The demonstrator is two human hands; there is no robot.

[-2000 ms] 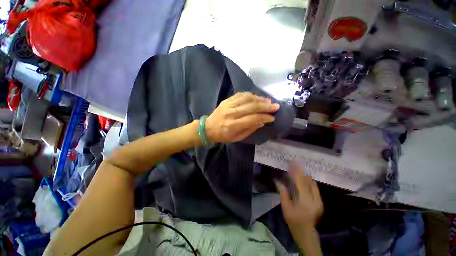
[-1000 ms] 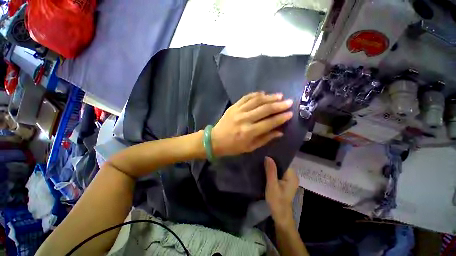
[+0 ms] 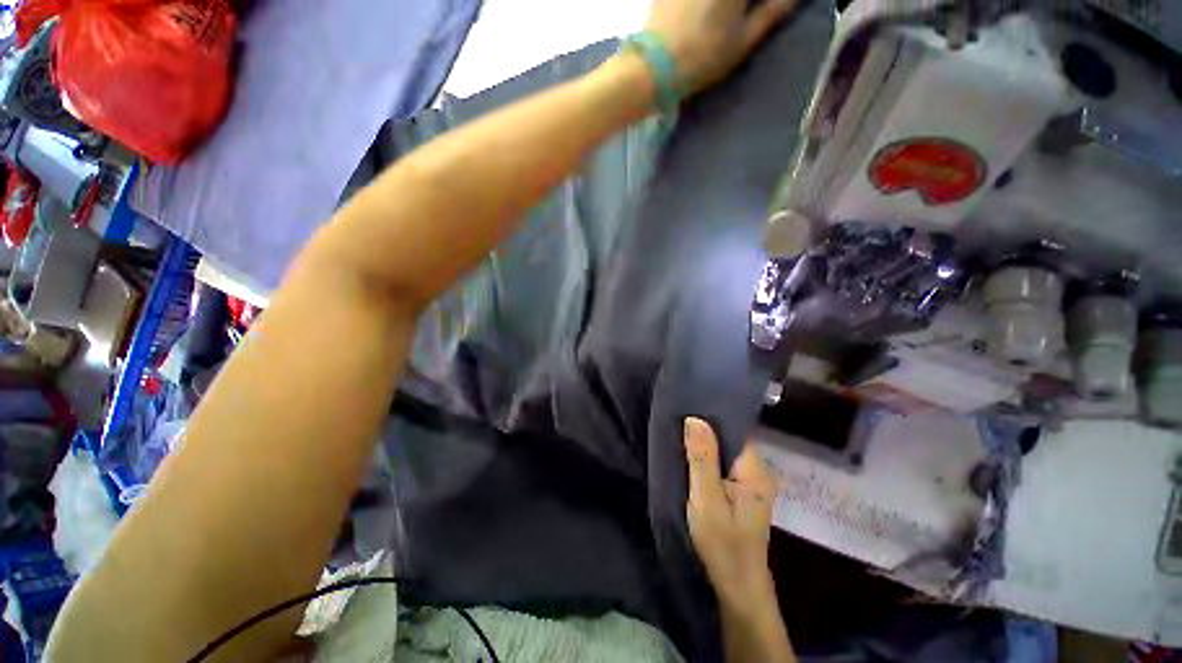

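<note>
A dark grey garment panel point(image 3: 700, 279) runs along the machine's left side, its right edge at the shiny presser foot and needle area point(image 3: 770, 304). More of the cloth lies in folds over my lap. My left hand point(image 3: 710, 39), with a green bangle at the wrist, is at the panel's far end and cut off by the top edge; its grip cannot be made out. My right hand point(image 3: 734, 512) holds the panel's near right edge, thumb on top, other fingers hidden under the cloth.
The overlock machine point(image 3: 894, 123) with its red badge stands at right. Grey trimming waste point(image 3: 996, 499) hangs at its front edge. Red plastic bags point(image 3: 145, 78) lie beyond the purple-grey covered table point(image 3: 305, 117) at upper left.
My left hand has moved away from me to the top edge. The dark panel now stretches further up along the machine. My right hand came up onto the cloth's edge and has stayed there.
</note>
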